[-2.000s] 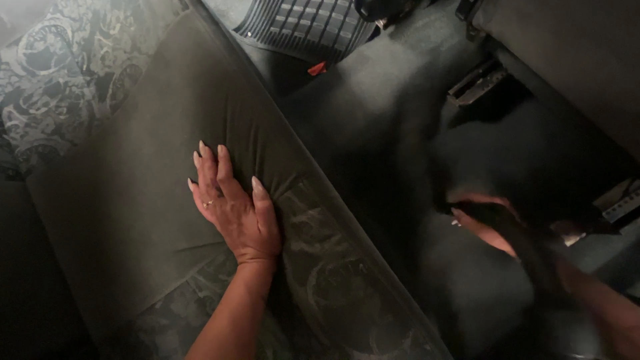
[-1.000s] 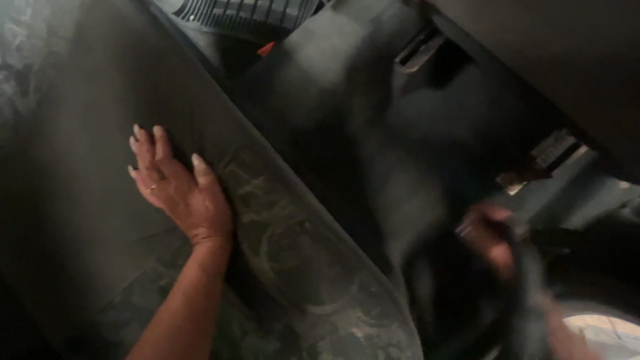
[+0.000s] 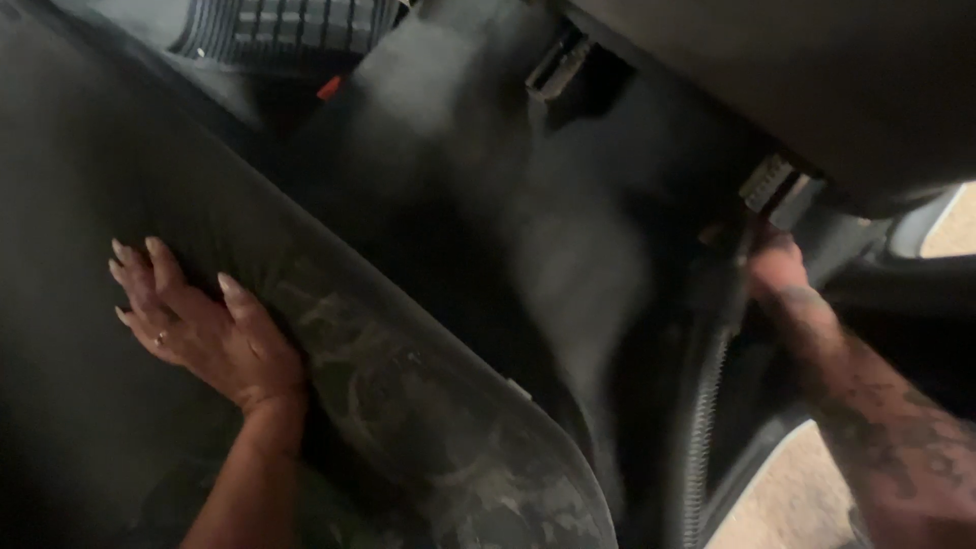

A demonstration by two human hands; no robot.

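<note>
My left hand (image 3: 221,335) lies flat on a dark car seat cushion (image 3: 427,396), fingers spread, a ring on one finger, gripping nothing. The cushion's side carries a faded pattern. At the right, my right hand (image 3: 774,263) reaches down toward the car floor below a seat rail end (image 3: 774,183). From it a ribbed vacuum hose (image 3: 701,442) runs down to the bottom edge. The fingers seem closed around the hose's dark front part, which blurs into the shadow, and its tip is hidden.
Dark carpet (image 3: 564,252) covers the floor between the cushion and another seat (image 3: 839,84) at the upper right. A second seat rail (image 3: 560,69) sticks out there. A ribbed rubber mat (image 3: 305,30) and a small red piece (image 3: 329,88) lie at the top. Pale ground shows past the door sill.
My right hand has moved along the floor toward the rail end at the right, with the hose. My left hand still rests on the cushion. The view has shifted to the right.
</note>
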